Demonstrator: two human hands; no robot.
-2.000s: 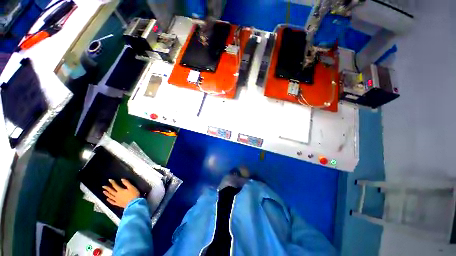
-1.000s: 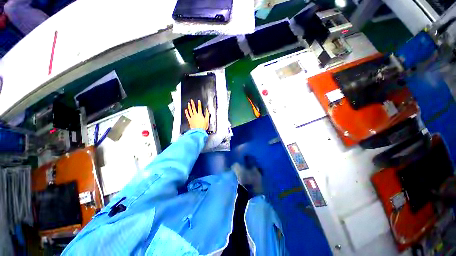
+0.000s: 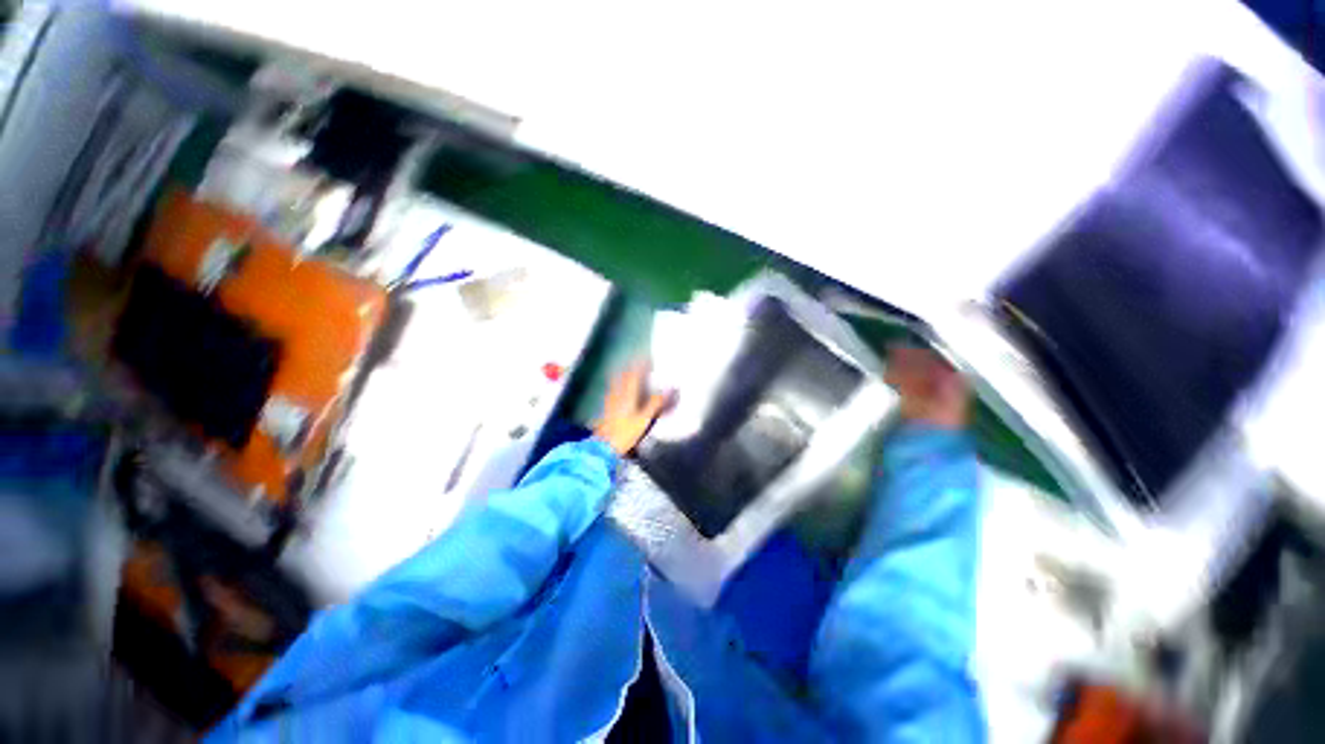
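Observation:
A black rectangular panel with a blurred pale reflection lies on a stack of white foam sheets in front of me. My left hand is at the left edge of the stack, its fingers at the white sheet; blur hides whether it grips it. My right hand is beyond the stack's right corner, strongly blurred; its fingers and any contact cannot be made out.
A large dark panel lies on foam at the right, by the long white table. At the left is a white machine base with an orange fixture plate bearing a black part. Green bench surface shows behind the stack.
The view has turned left. My left hand has gone from lying flat on the black panel to the stack's left edge. My right hand has come into view at the right.

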